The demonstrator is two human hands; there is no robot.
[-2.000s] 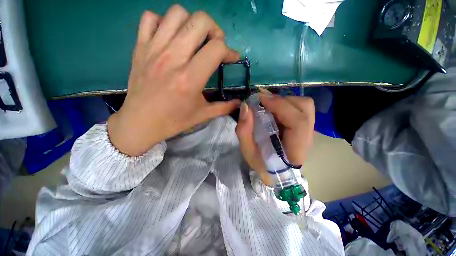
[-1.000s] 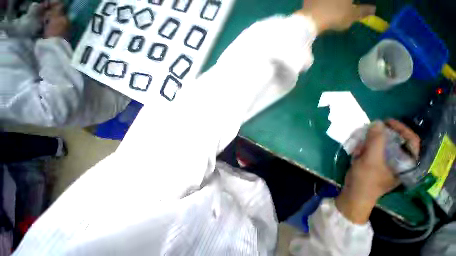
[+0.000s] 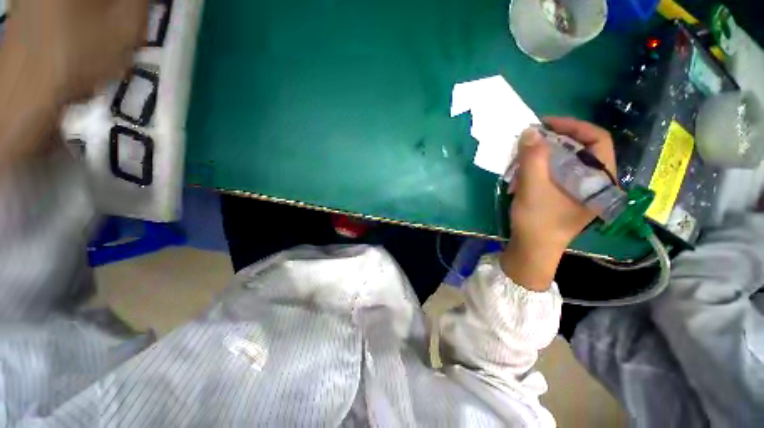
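Observation:
My right hand (image 3: 549,201) grips the clear syringe (image 3: 586,180) over the mat's right part. Its green cap (image 3: 628,213) points down right, with the clear hose curving away below; the needle tip is hard to make out against the white wipe (image 3: 494,117). My left hand (image 3: 67,67) is large and blurred at the upper left, over the white foam tray (image 3: 163,196). Its fingertips are not clear, so I cannot tell whether it holds anything. Black rectangular frames (image 3: 131,156) lie on the tray beside it.
The dispenser with a yellow label (image 3: 673,171) stands at right. A whitish cup (image 3: 557,25) with small contents is at the back, by a blue bin (image 3: 628,12). A second cup (image 3: 730,129) is on the dispenser. A grey sleeve (image 3: 712,284) shows at lower right.
My left hand has swung from the back right to the tray at left. The black frame it held two seconds ago is not visible in it. My right hand still grips the syringe, now near the wipe.

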